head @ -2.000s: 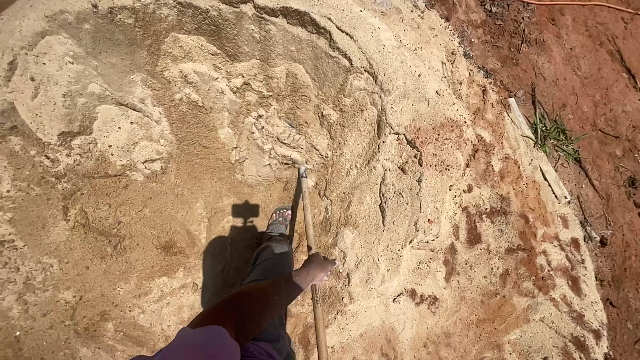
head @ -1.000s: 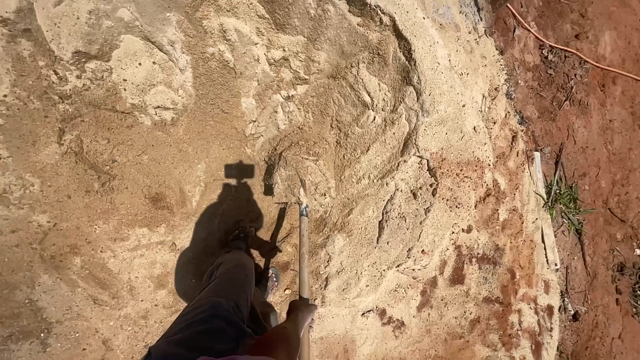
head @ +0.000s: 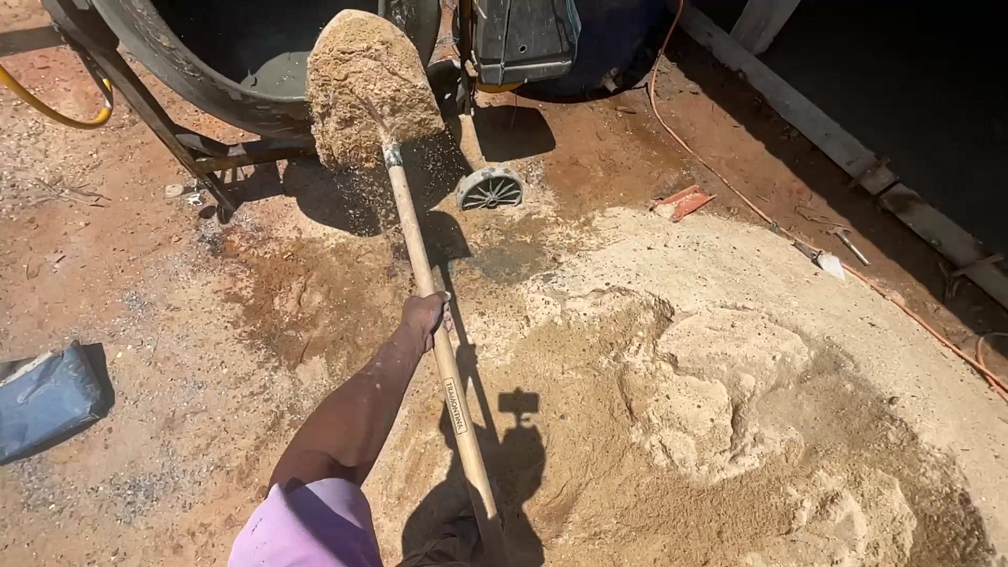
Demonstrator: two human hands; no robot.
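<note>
A long-handled shovel [head: 417,236] with a wooden shaft marked Tramontina reaches up from the bottom of the view. One hand [head: 426,316] at the end of a pale purple sleeve grips the middle of its shaft; it appears to be my left hand. Sand [head: 366,87] heaps on the raised blade, and grains fall from its lower edge. Just behind the blade gapes the mouth of a concrete mixer drum [head: 236,98], with grey wet matter inside. My right hand is not in view. The sand pile [head: 709,394] spreads at the lower right.
The mixer's metal frame [head: 150,110] and a small spoked wheel [head: 490,189] stand near the drum. An orange cable [head: 709,165] runs along the right, past a hammer [head: 852,246] and a trowel [head: 823,260]. A blue-grey bag [head: 51,398] lies left; timber boards [head: 827,134] edge the upper right.
The shovel blade, earlier down at the sand pile, is now raised with sand on it at the mixer's mouth. The view has swung from the pile to the mixer.
</note>
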